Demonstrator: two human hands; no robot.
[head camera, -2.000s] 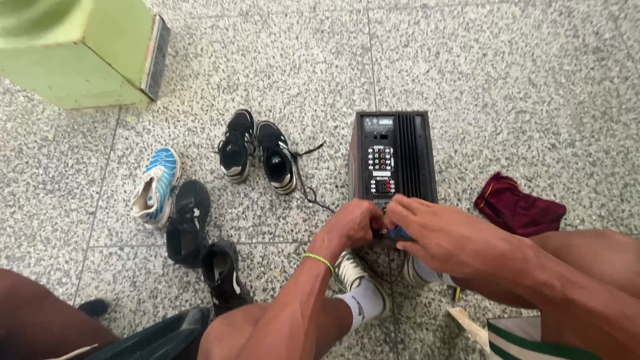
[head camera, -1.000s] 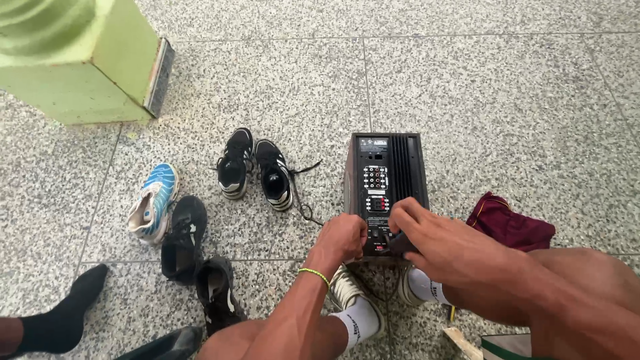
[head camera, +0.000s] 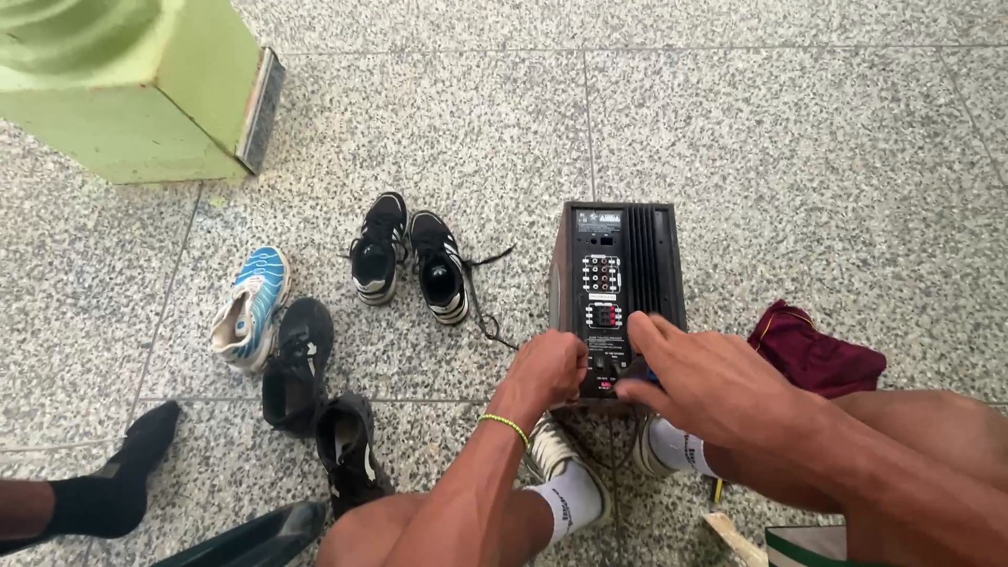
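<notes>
A black powered speaker (head camera: 617, 268) lies on the floor between my feet with its rear panel of jacks, red terminals and heat-sink fins facing up. My left hand (head camera: 551, 362), closed like a fist, rests at the lower left edge of the panel. With my right hand (head camera: 701, 378) I grip a dark blue and black tool handle (head camera: 650, 373) at the panel's lower right; fingers cover most of it, and its kind cannot be told. A dark cord shows below the speaker.
Black sneakers with white stripes (head camera: 438, 268), a blue and white sneaker (head camera: 253, 307) and black shoes (head camera: 298, 366) stand left. Maroon cloth (head camera: 819, 350) lies right. A green column base (head camera: 150, 102) is at upper left. Another person's socked foot (head camera: 118, 480) is at lower left.
My hands have separated somewhat at the speaker's lower end, and more of its lower panel shows. The other person's socked foot has come further into view at the left.
</notes>
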